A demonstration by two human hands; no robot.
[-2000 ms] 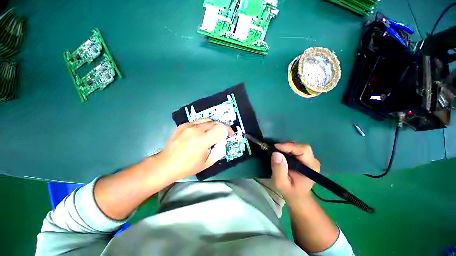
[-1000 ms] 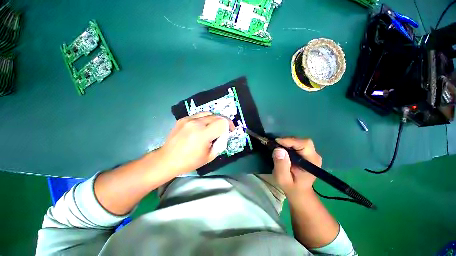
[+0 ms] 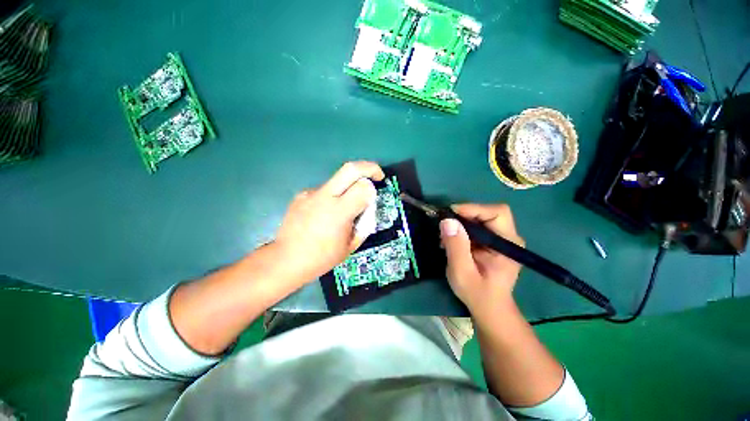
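A green circuit board panel (image 3: 374, 265) lies on the black mat (image 3: 345, 300) in front of me. My left hand (image 3: 329, 210) lies over the panel's upper left part, fingers bent, and hides that corner. Something white shows at its fingers; I cannot tell if it is a covering or a part. My right hand (image 3: 483, 255) holds the black soldering iron (image 3: 526, 259) like a pen. Its metal tip points at the upper right rail of the panel, near my left fingertips; I cannot tell if it touches.
Stacked panels (image 3: 411, 53) stand beyond the mat, another stack (image 3: 613, 23) at far right. A single panel (image 3: 167, 113) and upright boards (image 3: 20, 86) are at left. The tip-cleaning pot (image 3: 541, 146), a small metal rod (image 3: 598, 247) and the dark soldering station (image 3: 699, 181) are at right.
My left hand has moved up from the panel's middle to its upper part, uncovering the lower board. The iron's tip has moved up along the right rail. The whole view has shifted slightly.
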